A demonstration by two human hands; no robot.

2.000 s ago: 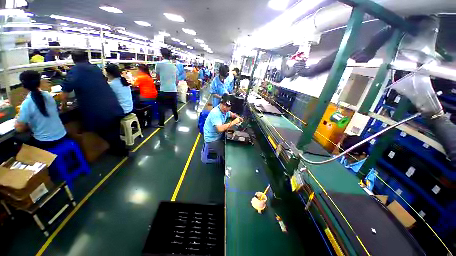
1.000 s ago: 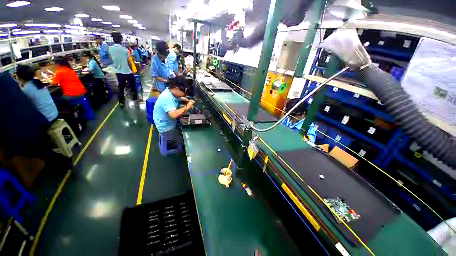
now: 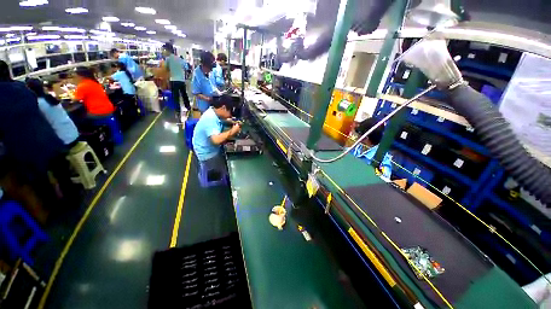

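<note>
Neither of my hands is in the picture. A green circuit board (image 3: 423,262) crowded with parts lies on the black mat (image 3: 396,226) of the raised line at the right. A small pale round pot (image 3: 277,217) with a yellow-orange stick upright in it stands on the green bench (image 3: 266,259). A small light-coloured item (image 3: 304,233) lies on the bench right of the pot; I cannot tell what it is.
A black slotted tray (image 3: 202,271) is low at the bench's left side. A seated person (image 3: 211,136) works farther up the bench. A grey ribbed hose (image 3: 498,139), a thin curved metal arm (image 3: 374,130) and a green post (image 3: 329,72) stand over the line.
My view has turned right since the oldest frame, then slightly back left. The circuit board shows on the mat in the last two frames. A person now shows beyond the line.
</note>
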